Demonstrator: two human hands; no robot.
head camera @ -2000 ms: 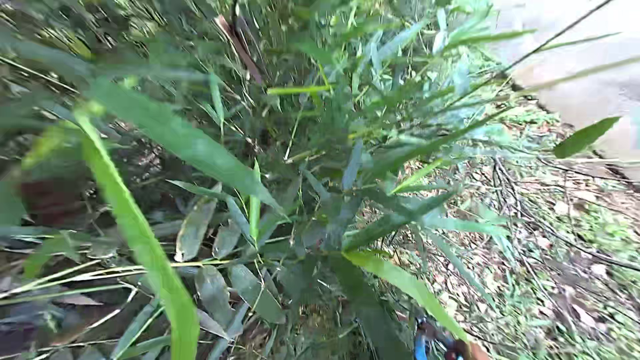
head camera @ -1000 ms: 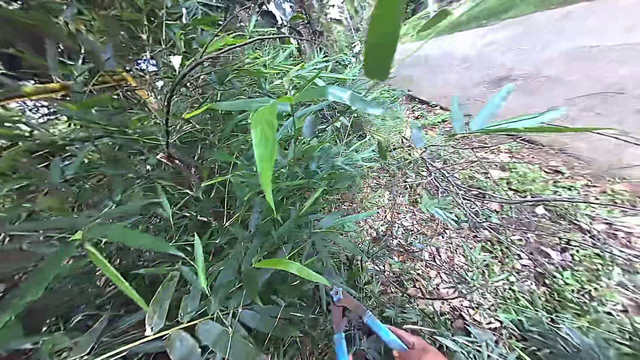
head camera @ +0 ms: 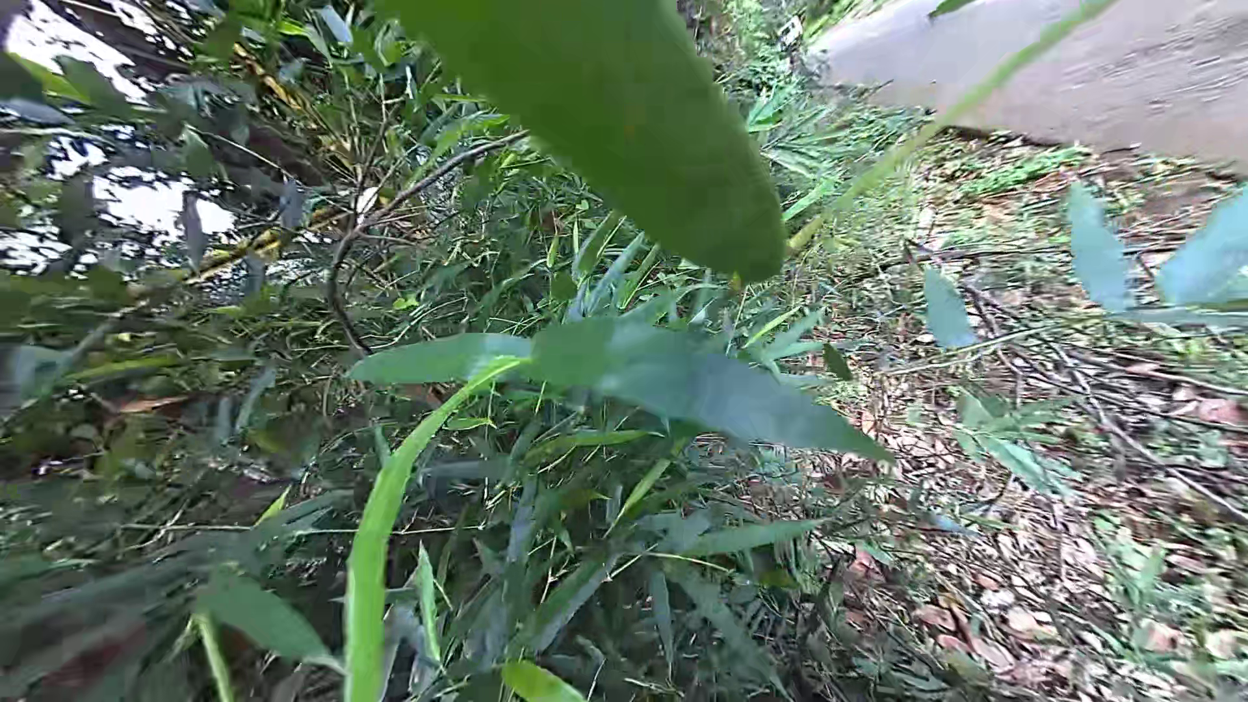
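Observation:
Neither of my hands shows in the head view now, and no tool is visible. Dense bamboo-like foliage fills the left and middle. A broad green leaf hangs very near the camera at the top centre, blurred. Below it a bluish-green leaf points to the right, and a narrow bright green leaf curves down toward the bottom edge. A bare curved twig stands at the upper left among the leaves.
A pale wall or slab runs across the upper right. Along its foot lies ground with dry leaf litter and low green plants. Thin dark branches lie across the litter on the right. A yellowish stem crosses the upper left.
The hand and the blue-handled cutting tool, seen at the bottom one second ago, are out of view. The view has shifted.

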